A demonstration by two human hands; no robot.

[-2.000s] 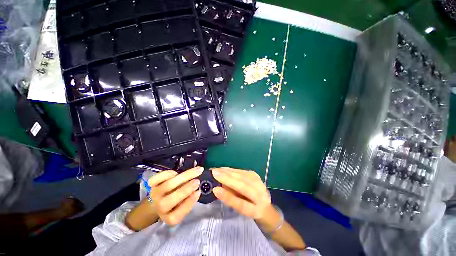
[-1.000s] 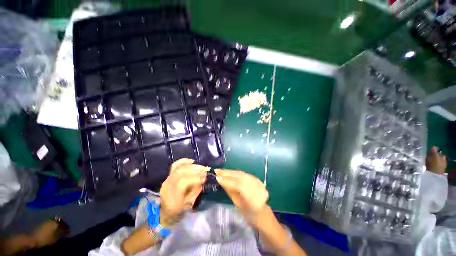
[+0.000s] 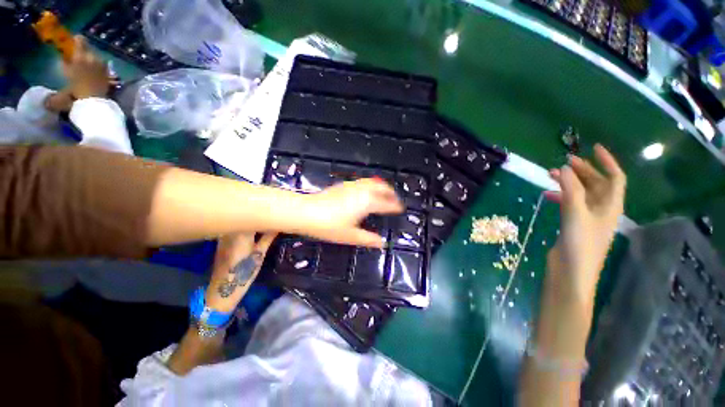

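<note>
My right hand (image 3: 590, 191) is raised at the right over the conveyor's near edge, fingers apart, with nothing seen in it. A small dark unit (image 3: 569, 140) is on the green conveyor just beyond its fingertips. My left hand (image 3: 242, 258), with a blue band at the wrist, is at the near left side of the black compartment tray (image 3: 350, 278); its fingers are hidden behind another person's forearm. That person's bare hand (image 3: 354, 211) is over the tray's pockets. A few dark units show in the pockets. A second black tray (image 3: 457, 179) lies partly under the first.
A pale heap of small parts (image 3: 494, 230) lies on the green mat, with bits scattered around. Clear stacked trays (image 3: 676, 318) stand at the right. A paper sheet (image 3: 253, 131) and clear bags (image 3: 187, 99) are beyond the tray's left side. Another person's hand (image 3: 86, 73) is at upper left.
My hands have moved apart, the right out to the conveyor, the left toward the tray; the round unit is no longer between them. Another person's arm has come in from the left. The view has shifted.
</note>
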